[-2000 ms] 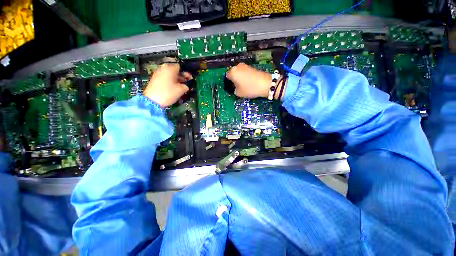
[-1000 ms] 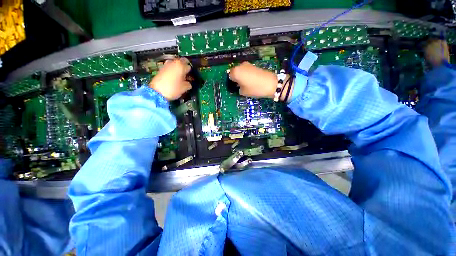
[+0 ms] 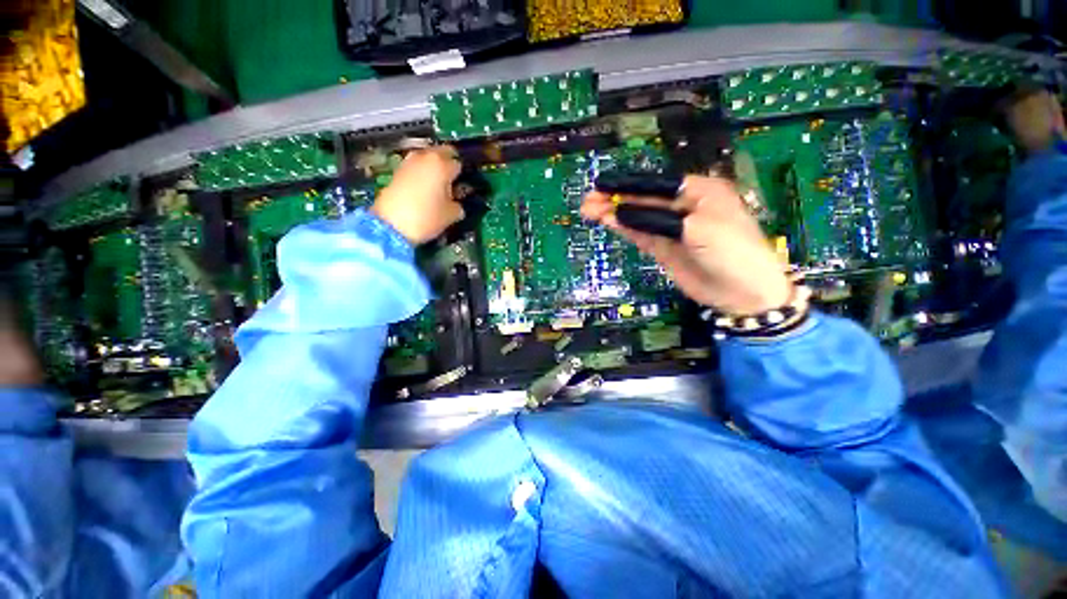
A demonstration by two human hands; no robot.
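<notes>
My right hand (image 3: 723,246) is raised over the right part of the main circuit board (image 3: 532,263). Its fingertips pinch a small yellow component (image 3: 617,201). Two long black shapes (image 3: 649,220) lie along its fingers; I cannot tell whether they are finger covers or held parts. My left hand (image 3: 419,197) is at the board's upper left edge, palm down. Its fingertips are dark and partly hidden, so I cannot tell what they hold. The board lies in a black pallet (image 3: 466,339).
A narrow circuit board (image 3: 515,105) lies beyond the main board. A grey parts bin (image 3: 433,26) and golden-yellow parts bin (image 3: 603,14) stand behind the rail (image 3: 655,59). More boards lie either side. Another person's hand (image 3: 1035,119) is at the right.
My right hand has moved right and towards me from the board's top, turning so its fingers and the yellow component show. My left hand stays at the board's left edge. The view has shifted slightly.
</notes>
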